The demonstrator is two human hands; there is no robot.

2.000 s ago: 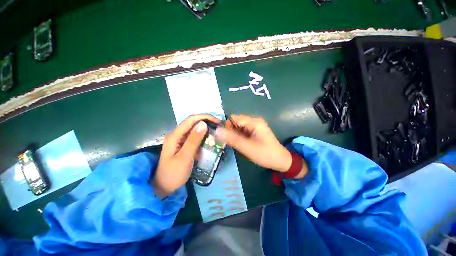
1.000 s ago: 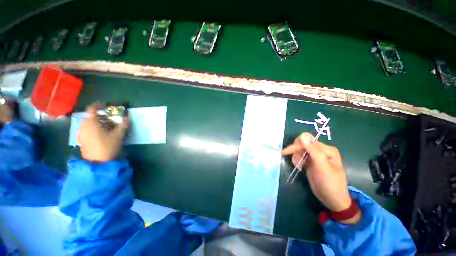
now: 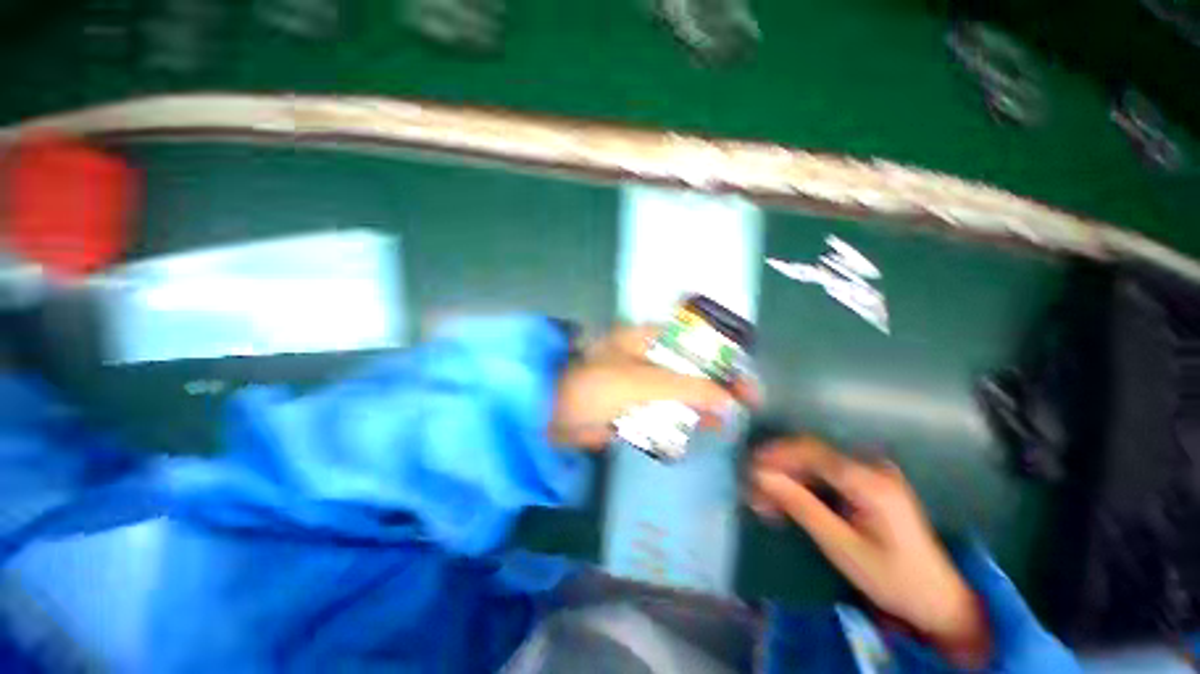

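The picture is blurred. My left hand [image 3: 608,395] holds a phone assembly [image 3: 700,345], tilted, with a green board, pale areas and a black top end, above the adhesive sheet [image 3: 687,250]. The fingers cover the phone's middle. Faint reddish pieces show in rows low on the sheet. My right hand [image 3: 862,527] is just right of the sheet, fingers curled and apart from the phone. Blur hides whether it holds anything; no tweezers can be made out.
White strips [image 3: 842,279] lie right of the sheet. Black parts [image 3: 1020,421] and a black tray [image 3: 1145,461] are at right. A pale blue mat [image 3: 257,296] and red bin [image 3: 69,204] are at left. Blurred phones lie on the conveyor [image 3: 842,79] beyond the pale edge.
My left hand has moved right with a phone, from the left mat to over the sheet. My right hand has moved down from the white strips; the tweezers seen in it no longer show.
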